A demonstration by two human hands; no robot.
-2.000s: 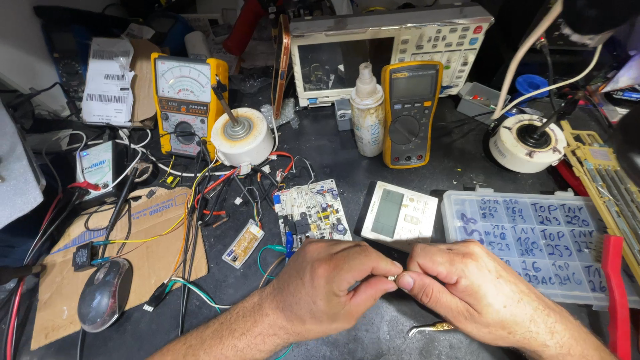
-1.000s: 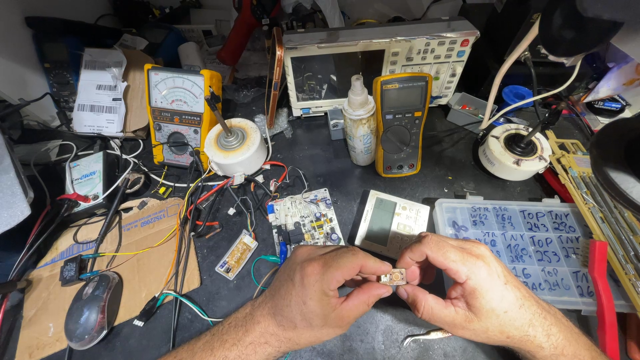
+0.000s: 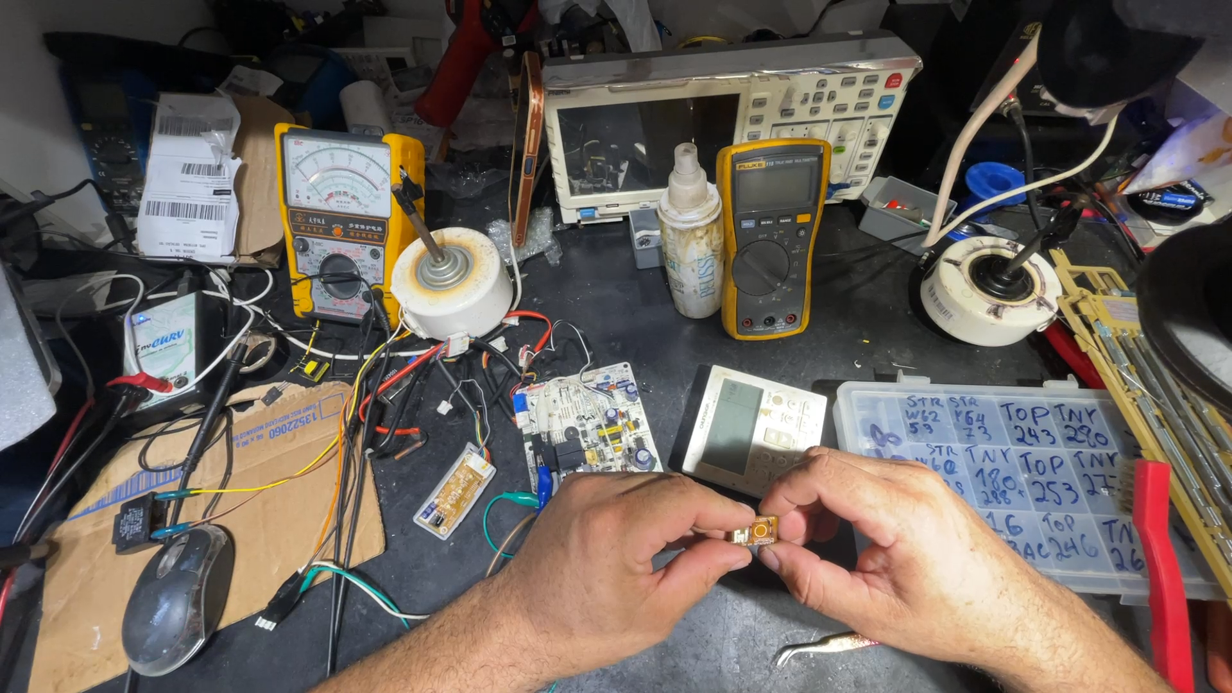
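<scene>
A small brown circuit board (image 3: 758,531) is pinched between the fingertips of both hands at the lower centre. My left hand (image 3: 616,563) grips its left end with thumb and index finger. At its right end, the thumb and a finger of my right hand (image 3: 890,549) hold the edge. Behind the hands lie a populated circuit board (image 3: 587,419) with wires and a white remote-like controller with a display (image 3: 751,433). Curved-tip tweezers (image 3: 826,645) rest on the dark bench, partly hidden under my right hand. A narrow board in a white frame (image 3: 455,491) lies left of the hands.
An analog multimeter (image 3: 337,221), a Fluke digital multimeter (image 3: 773,241), a bottle (image 3: 690,236) and an oscilloscope (image 3: 722,125) stand behind. White round motors (image 3: 452,289) sit on the bench. A lidded parts case (image 3: 1039,481) and red-handled brush (image 3: 1160,568) are right; a mouse (image 3: 178,597) and cables left.
Two seconds ago the hands' fingertips were close together with the small piece mostly hidden. Now they are slightly apart and the face of the small board shows between them.
</scene>
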